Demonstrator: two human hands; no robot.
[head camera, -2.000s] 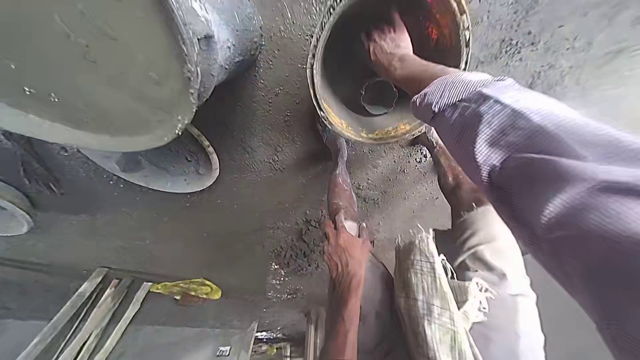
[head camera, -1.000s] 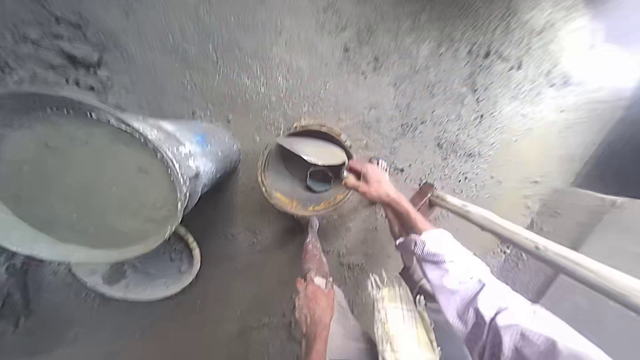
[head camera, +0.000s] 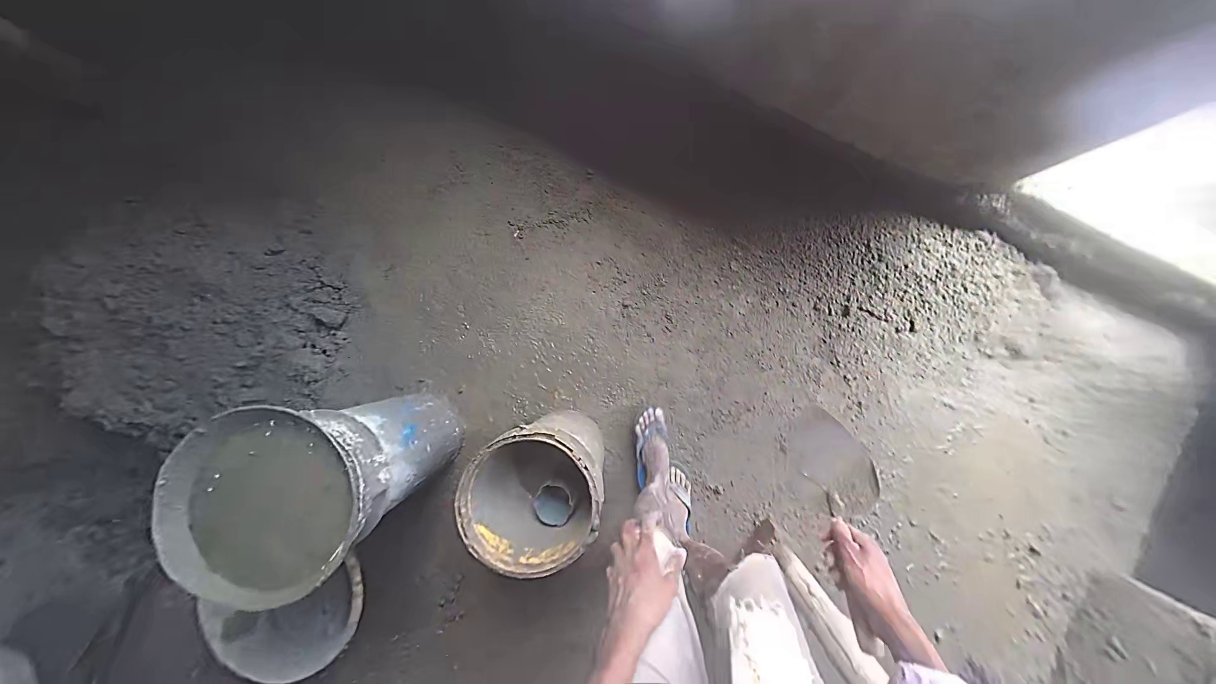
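My right hand is closed around the handle of a mason's trowel, whose broad metal blade lies over the wet grey floor. My left hand rests at my lower leg, on pale cloth that may be bunched in its fingers; its grip is unclear. To its left a bucket with a yellow-stained rim shows a round dark object or opening at its bottom. A wooden tool handle lies between my knee and my right hand.
A tall grey drum of murky water stands at the left, with a round shallow pan beside it. Rough mortar lies behind the drum, and a gravelly heap lies along the wall base. A block edge is at lower right.
My right hand has moved from the bucket out to the right with the trowel, which was over the bucket one second ago. My left hand stays at my leg. The view has shifted widely.
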